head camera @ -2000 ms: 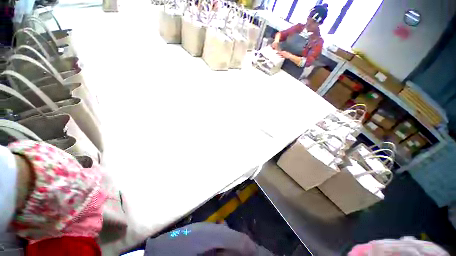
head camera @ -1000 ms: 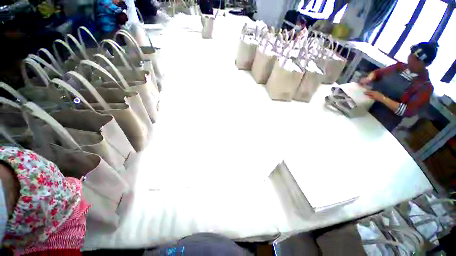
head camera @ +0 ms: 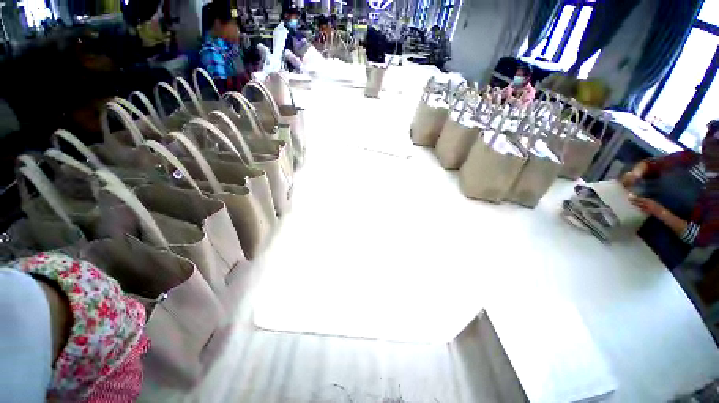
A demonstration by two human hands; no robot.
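Note:
Several beige tote bags [head camera: 185,319] stand upright in rows along the table's left side, handles up, with dark open mouths. My left arm, in a floral sleeve cover with a red checked cuff, enters at the lower left beside the nearest bag. My left hand is cut off by the bottom edge. My right hand is out of the picture. A pale flat stack [head camera: 548,354] lies on the white table [head camera: 378,260] at the near right, with a beige side face at its left.
Beige bags with white filling [head camera: 493,167] stand at the right back. A person [head camera: 678,197] at the right edge handles a folded bag [head camera: 611,206]. One small bag [head camera: 375,81] stands at the far end. Other people are behind the table.
The view has swung left across the table. The left rows of bags show more fully, the low bench with filled bags has left view, and the pale stack has come into view.

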